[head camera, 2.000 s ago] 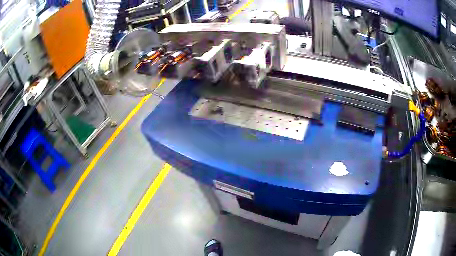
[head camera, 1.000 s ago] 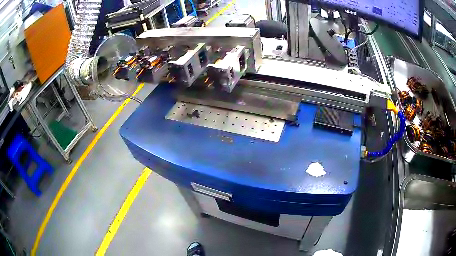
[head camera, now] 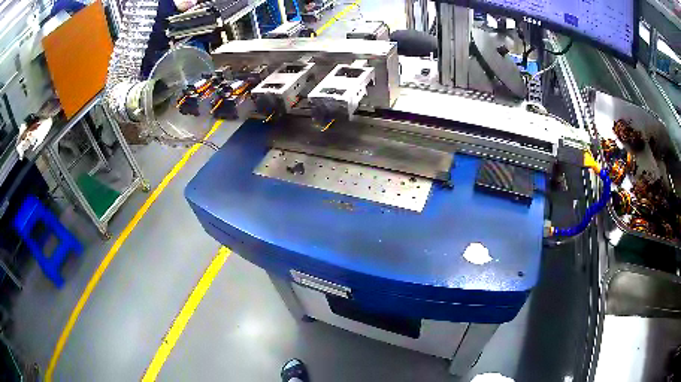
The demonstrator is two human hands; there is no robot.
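Note:
No hand is in the picture. The silver fixture beam lies across the back left of the blue table. Two silver open-frame fixtures on it lie tilted flat, with dark coils showing under their front edges. Two more dark coils with orange windings sit at the beam's left end, in front of the clear round hood. The perforated base plate lies on the blue table.
A steel tray with a heap of orange coils stands at the right, beside the blue air nozzle hose. A lower tray is nearer. A black ribbed block lies on the table. A monitor hangs at the back. A blue stool stands left.
The two open-frame fixtures have tilted from upright to flat. The view has shifted left and back slightly right, so the whole scene moved in the frame.

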